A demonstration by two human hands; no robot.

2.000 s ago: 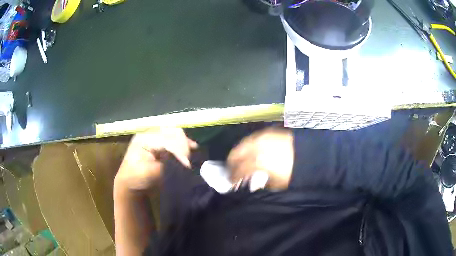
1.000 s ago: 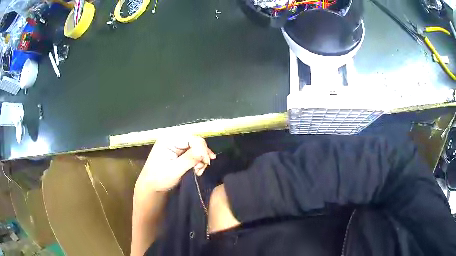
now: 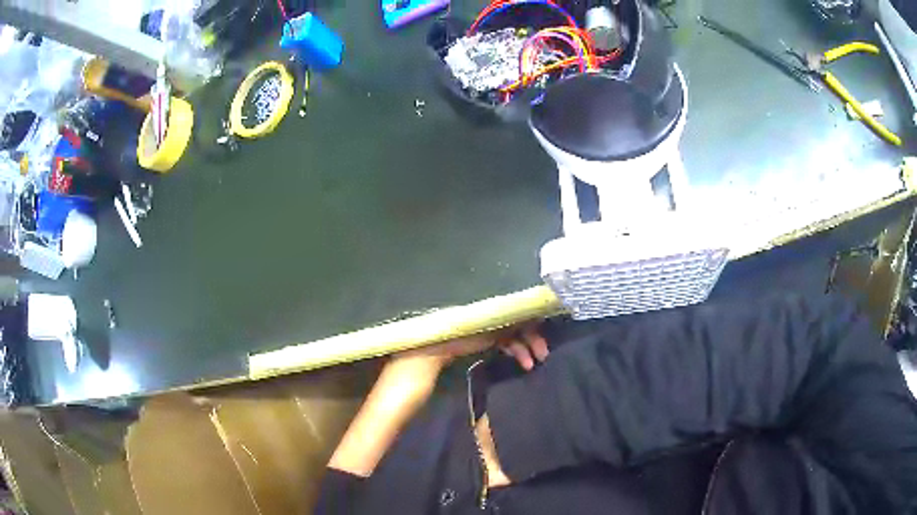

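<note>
The dark jacket (image 3: 623, 387) covers my lap, its zipper edge running down near the middle. My left hand (image 3: 503, 347) is at the jacket's upper edge, just below the bench edge; its fingers are partly hidden and its grip is unclear. My right hand is hidden inside the jacket; only a strip of wrist (image 3: 491, 458) shows beyond the dark sleeve. The white housing (image 3: 618, 206) lies on the bench, its ribbed end at the edge. The glossy black shell (image 3: 603, 116) sits in its ring. An open black cover with a circuit board (image 3: 483, 62) and coloured lead wires (image 3: 558, 55) is beside it.
Yellow-handled pliers (image 3: 860, 106) lie at upper right. Yellow tape rings (image 3: 166, 136), one (image 3: 236, 101) around small silvery bits, lie at upper left near a blue block (image 3: 314, 42). Clear plastic bags (image 3: 35, 80) crowd the left. Yellow tape (image 3: 402, 334) lines the front edge.
The view has shifted, showing more of the bench's far side. The white item at my right hand is no longer visible; that hand went into the jacket. My left hand moved right along the edge.
</note>
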